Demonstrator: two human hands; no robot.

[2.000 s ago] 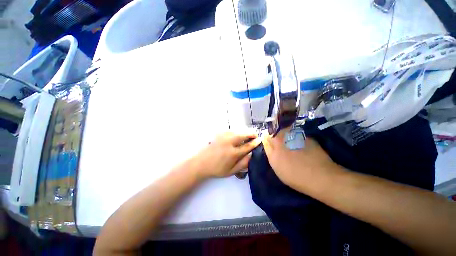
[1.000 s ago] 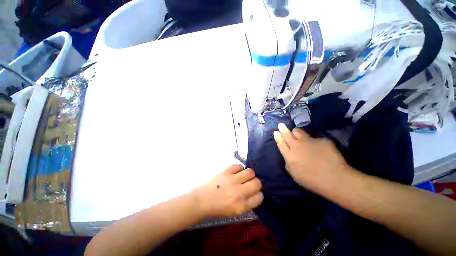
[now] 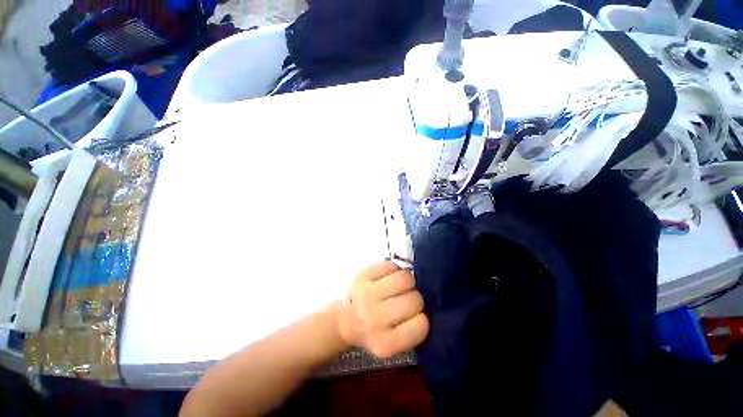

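Note:
A large dark navy garment point(image 3: 521, 293) lies under the needle area of the white sewing machine point(image 3: 444, 106) and hangs over the table's front edge. My left hand point(image 3: 383, 309) is curled into a fist at the garment's left edge, just in front of the needle plate point(image 3: 397, 224), and pinches that edge; its fingertips are hidden. A small patch of skin at the bottom edge, partly behind dark cloth, seems to be my right hand point(image 3: 611, 410); its fingers do not show. The presser foot area is partly covered by cloth.
Printed white tapes point(image 3: 582, 122) and a black strap point(image 3: 652, 89) hang over the machine. Taped cardboard point(image 3: 90, 269) is at the left. White tubs point(image 3: 232, 69) stand behind the table. A blue bin point(image 3: 683, 334) is below at the right.
My right hand has left the cloth by the foot and moved down to the bottom edge. The garment is bunched and raised more at the right. My left hand stays at its edge.

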